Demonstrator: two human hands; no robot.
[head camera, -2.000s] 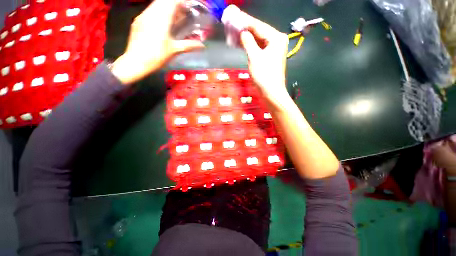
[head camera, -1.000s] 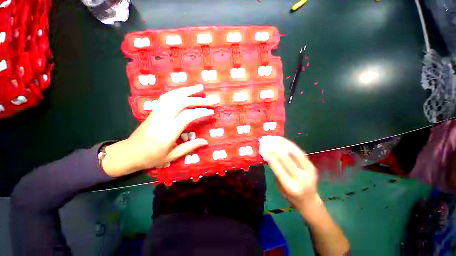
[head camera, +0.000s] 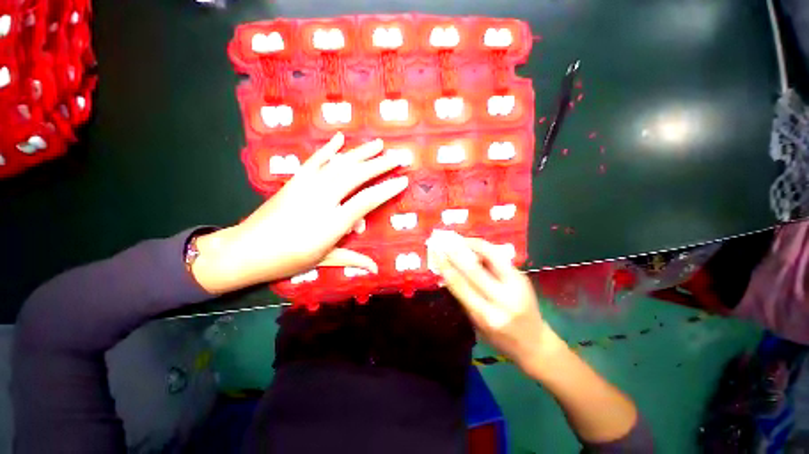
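Observation:
A red moulded sheet (head camera: 479, 75) with rows of white inserts lies flat at the front edge of the dark green tabletop. My left hand (head camera: 324, 208) lies on its left middle part, palm down with fingers spread, covering some inserts. My right hand (head camera: 488, 288) is at the sheet's lower right edge, its fingertips pinching a white wiping cloth (head camera: 439, 248) against the bottom row. The cloth is mostly hidden by the fingers.
A thin dark tool (head camera: 559, 115) lies right of the sheet with red crumbs around it. A red sheet stack (head camera: 40, 89) stands at the left. A grey lacy item (head camera: 788, 160) lies far right. Another person's pink sleeve (head camera: 770, 288) shows at the right.
The bottle held earlier has been let go and is out of view. My left hand came down onto the sheet. My right hand with the cloth moved left along the bottom row.

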